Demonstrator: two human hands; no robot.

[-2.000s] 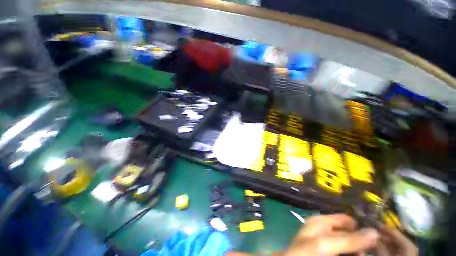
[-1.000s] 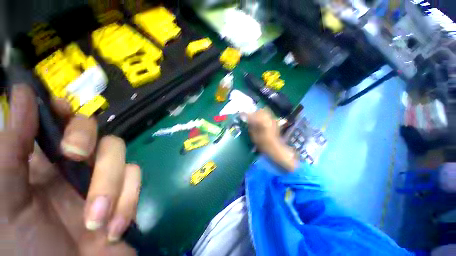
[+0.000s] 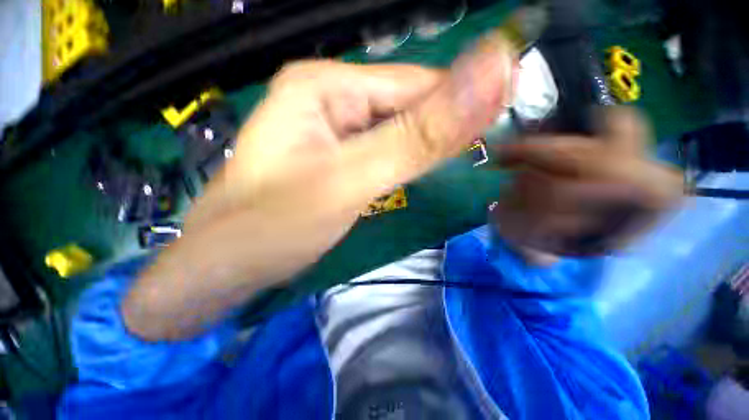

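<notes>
My left hand (image 3: 328,156) is large and blurred across the middle, thumb and fingers close together and pointing to the upper right; whether it holds something is not clear. My right hand (image 3: 587,184) is blurred at the right, closed around the lower part of an upright thick black cylinder (image 3: 568,61), possibly the electric screwdriver. The left fingertips are beside the cylinder; contact is unclear. A yellow housing piece (image 3: 388,201) lies on the green mat, partly hidden by my left hand.
Black modules (image 3: 123,184) and yellow pieces (image 3: 67,260) lie at the left. A black rack edge (image 3: 205,61) crosses the upper left with yellow housings (image 3: 74,37). Clear dishes (image 3: 439,20), a white crumpled sheet (image 3: 534,86) and yellow parts (image 3: 624,74) are beyond my hands. Blue floor shows right.
The view has swung towards the wearer's lap. My left hand has moved from the left edge to the middle, close to my right hand. The black cylinder now stands upright at my right hand.
</notes>
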